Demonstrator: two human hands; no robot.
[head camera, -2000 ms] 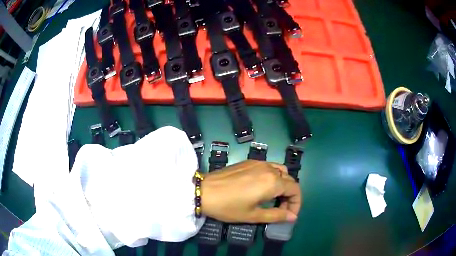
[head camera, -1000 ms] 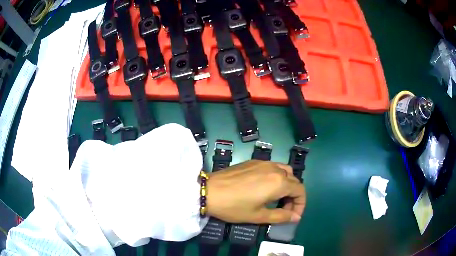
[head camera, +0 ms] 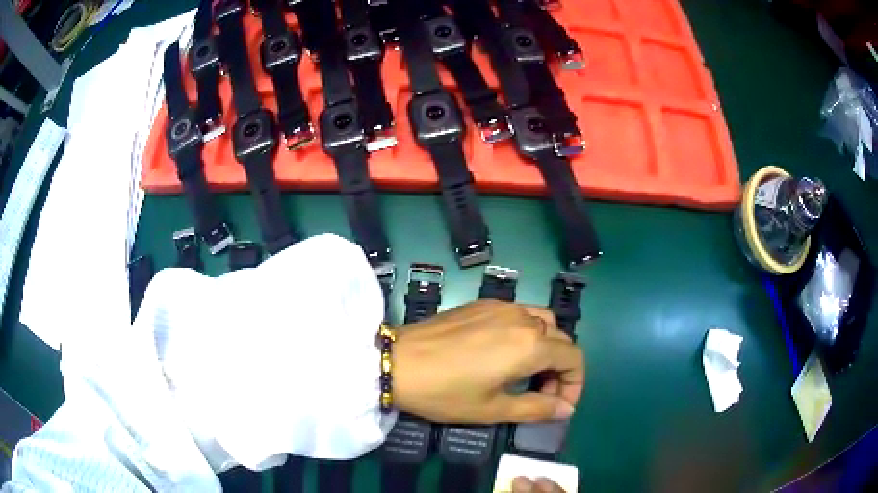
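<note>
My left hand (head camera: pixel 486 364) reaches in from the left, palm down, with thumb and fingertips closed at the upper edge of the rightmost smartwatch (head camera: pixel 540 436) of the near row. That watch's screen looks plain grey. Beside it, under my left hand and sleeve, lie more face-up watches (head camera: pixel 467 441) with small text on their screens. At the bottom edge, fingertips of my right hand (head camera: pixel 535 484) rest on a small white card (head camera: pixel 554 470), over the rightmost watch's lower strap. The rest of my right hand is out of the picture.
An orange-red tray (head camera: pixel 664 144) at the back bears rows of watches, backs up. White paper sheets (head camera: pixel 82 193) lie left. At right are a crumpled paper scrap (head camera: pixel 722 369), a yellowish ring (head camera: pixel 756 236) with clear items and a clear bag (head camera: pixel 849 111).
The white card came in from the bottom edge, and fingertips of my right hand now show on it. My left hand stays at the same watch. The whole view has shifted slightly.
</note>
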